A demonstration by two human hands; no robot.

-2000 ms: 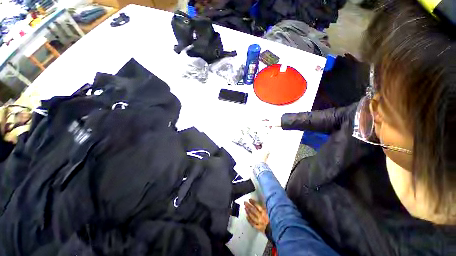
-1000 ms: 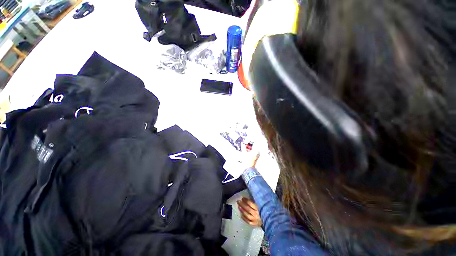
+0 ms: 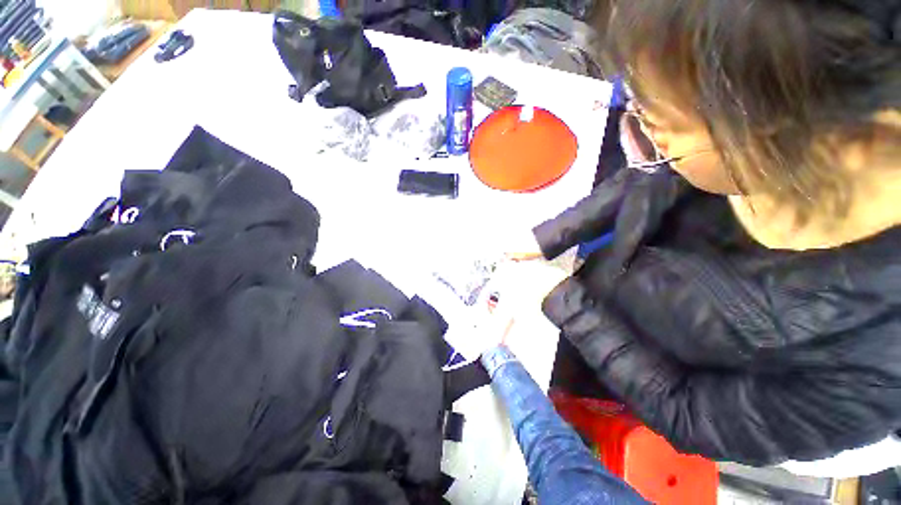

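A large heap of black garments [image 3: 227, 365] with thin white cords lies at the left and front. A blue denim sleeve enters from the bottom right, and I take its hand as my right hand [image 3: 499, 333]; it is small, overexposed and blurred at the fingers. It is beside a small pile of silvery pieces [image 3: 469, 282] with a small red and dark spot next to it. I cannot tell whether it holds anything. My left hand does not show.
A person in a black jacket [image 3: 731, 325] leans in from the right, one hand [image 3: 524, 256] near the small pile. Also there: red disc [image 3: 524, 148], blue can [image 3: 458, 110], phone [image 3: 428, 183], crinkled clear bags [image 3: 410, 133], black bag [image 3: 336, 64], red stool [image 3: 672, 468].
The neighbour's head has moved back to the right, uncovering the red disc and their arms. The bare hand under the denim sleeve has gone from view. The denim arm has hardly moved.
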